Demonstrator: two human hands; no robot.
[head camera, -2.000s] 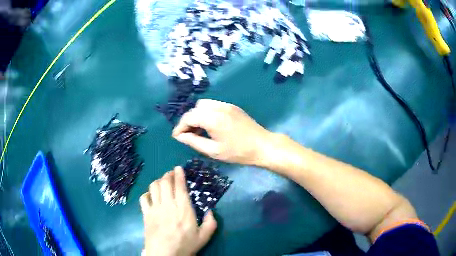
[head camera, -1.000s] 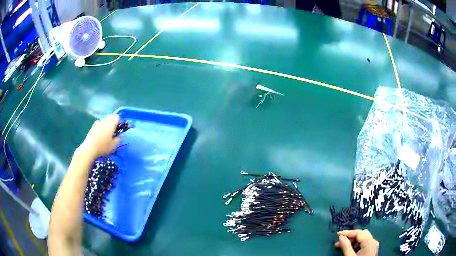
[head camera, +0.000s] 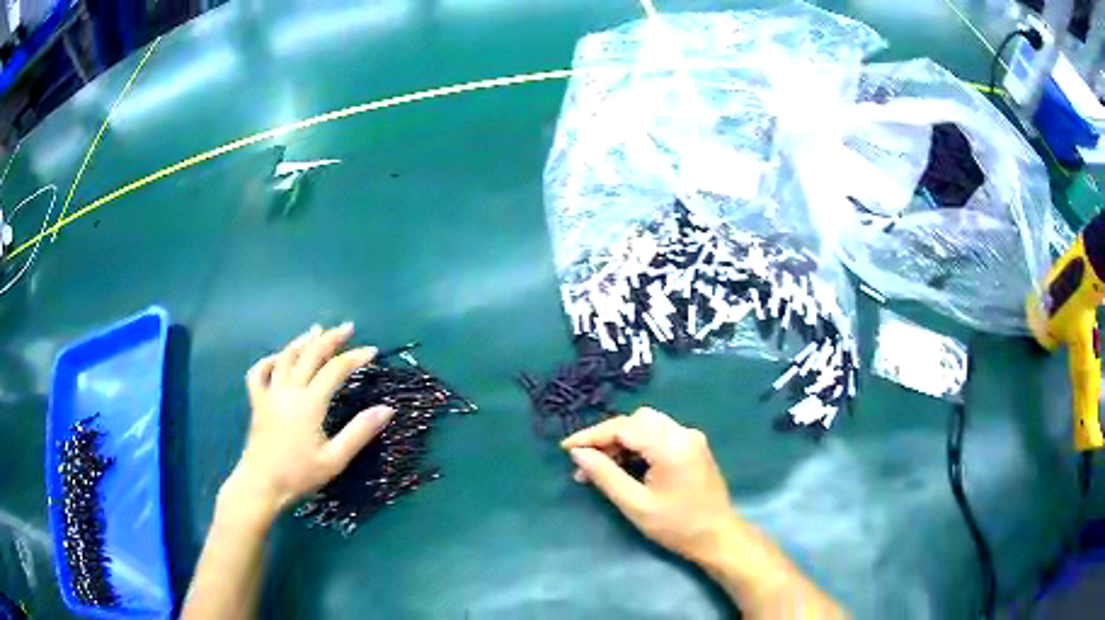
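Observation:
Thin black wire leads with small shiny ends lie in a pile (head camera: 394, 442) left of centre. My left hand (head camera: 303, 424) rests over the pile's upper left edge, palm down, fingers apart, hiding part of it. Short black tubes lie in a small heap (head camera: 570, 390) to the right. My right hand (head camera: 660, 472) is just below that heap, thumb and forefinger together; whether something small is pinched there cannot be told. Black-and-white sleeves (head camera: 709, 285) spread at the mouth of a clear plastic bag (head camera: 654, 133).
A blue tray (head camera: 146, 460) with dark leads stands at left. A second clear bag (head camera: 969, 260) holds dark parts. A whitish packet (head camera: 921, 355), black cord (head camera: 967, 509) and yellow heat gun (head camera: 1082, 351) are at right. A small white scrap (head camera: 297, 173) lies upper left.
The view has swung right. My left hand has left the blue tray, where it held dark leads, and is now at the lead pile. My right hand remains by the black tubes.

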